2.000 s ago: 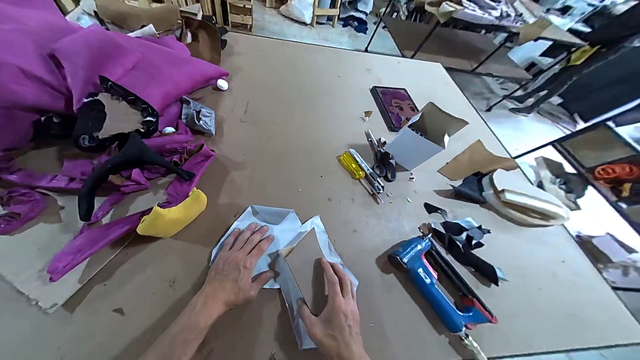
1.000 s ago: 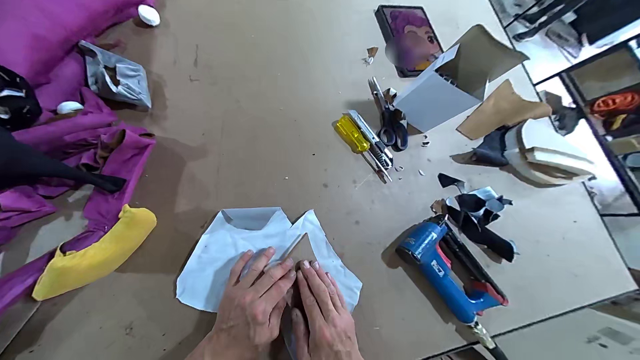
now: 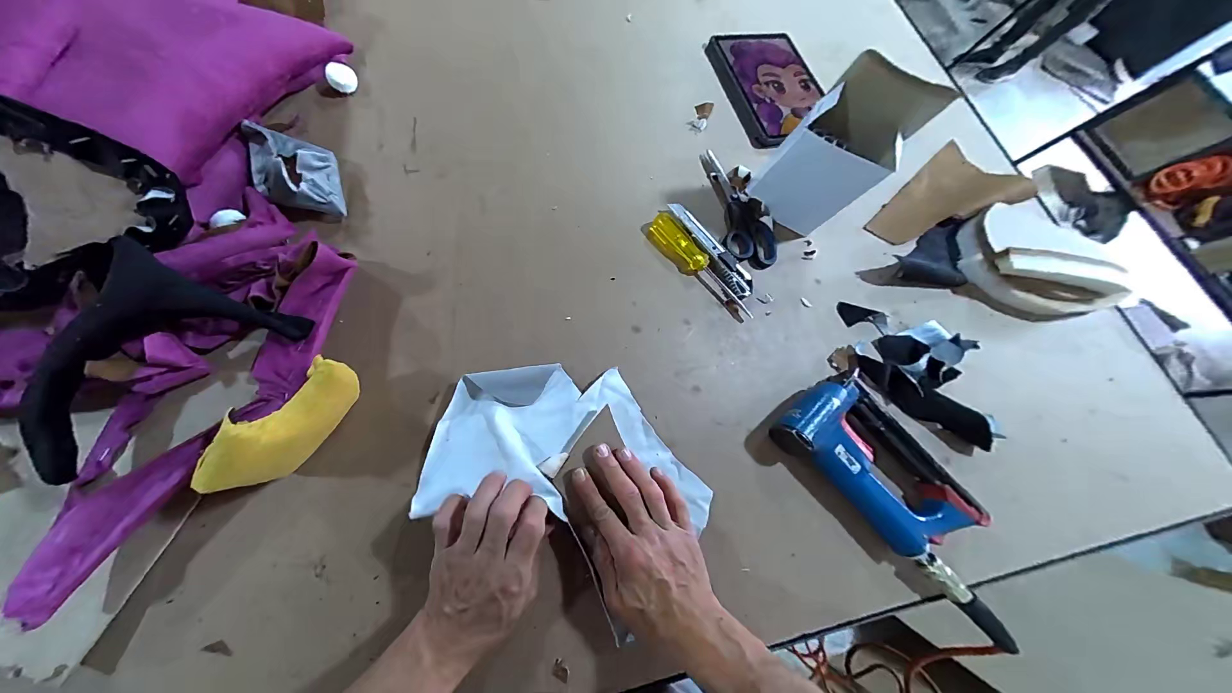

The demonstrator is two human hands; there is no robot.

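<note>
A pale fabric piece (image 3: 500, 423), white to light blue, lies in front of me with a brown board (image 3: 599, 433) showing at its middle. My left hand (image 3: 486, 558) presses the lower edge of its left part, fingers curled. My right hand (image 3: 640, 539) rests flat over the board and the right part, fingertips near the board's pointed top. Right of my hands lies a blue pneumatic staple gun (image 3: 876, 472) on its side, its air hose running off the table's near edge. What lies beneath my palms is hidden.
At left are magenta fabric (image 3: 192, 87), a black padded piece (image 3: 125, 318) and a yellow padded piece (image 3: 279, 433). Ahead lie a yellow-handled screwdriver (image 3: 677, 243), scissors (image 3: 746, 226), a utility knife (image 3: 717, 250), an open box (image 3: 823, 164) and a framed picture (image 3: 770, 82). Dark scraps (image 3: 914, 375) lie beside the staple gun.
My hands were together over the board one second ago; now they are apart, the left one on the fabric's left part. The view has moved closer to the table since the oldest frame.
</note>
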